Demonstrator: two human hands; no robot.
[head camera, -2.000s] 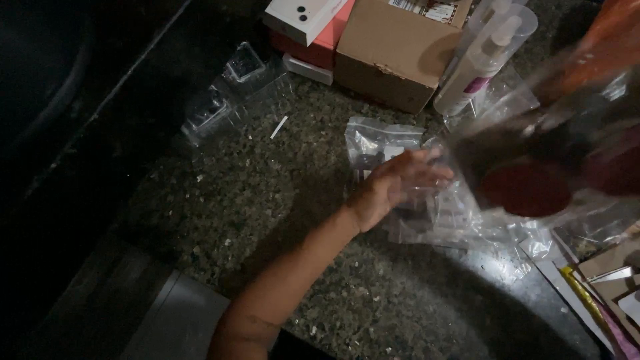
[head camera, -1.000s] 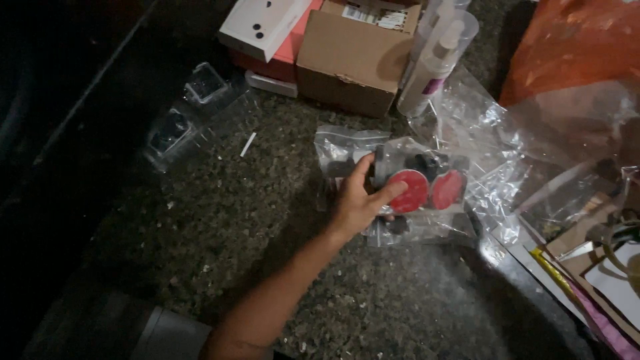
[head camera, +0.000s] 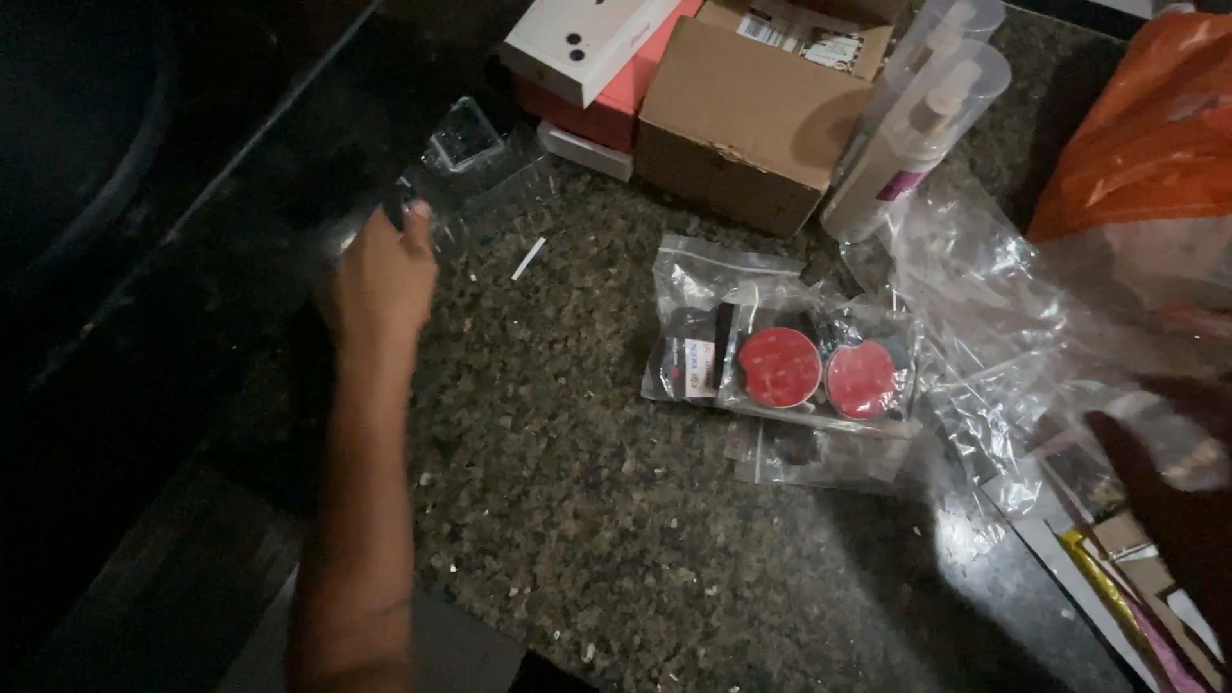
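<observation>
My left hand (head camera: 383, 265) reaches over the dark left part of the granite counter, its fingertips at a clear plastic tray lying beside another clear plastic tray (head camera: 467, 140); whether it grips the near one is unclear. At the right edge my right hand (head camera: 1145, 452) is dark and partly cut off, over crumpled clear plastic wrap (head camera: 1001, 318); its hold cannot be made out. Between the hands lie small clear zip bags, one with two red discs (head camera: 781, 367), on top of another bag with dark contents and a white label (head camera: 700, 368).
An open cardboard box (head camera: 751, 115) stands at the back, beside stacked phone boxes (head camera: 587, 43) and clear-capped bottles (head camera: 905, 144). An orange plastic bag (head camera: 1145, 125) lies at right. A white strip (head camera: 528, 259) is on the counter, and flat packaging (head camera: 1107, 587) lies lower right.
My left hand has left the zip bags and moved left to the clear trays. The red-disc bag, lifted at right two seconds ago, now lies on the other bags. My right hand has come into view.
</observation>
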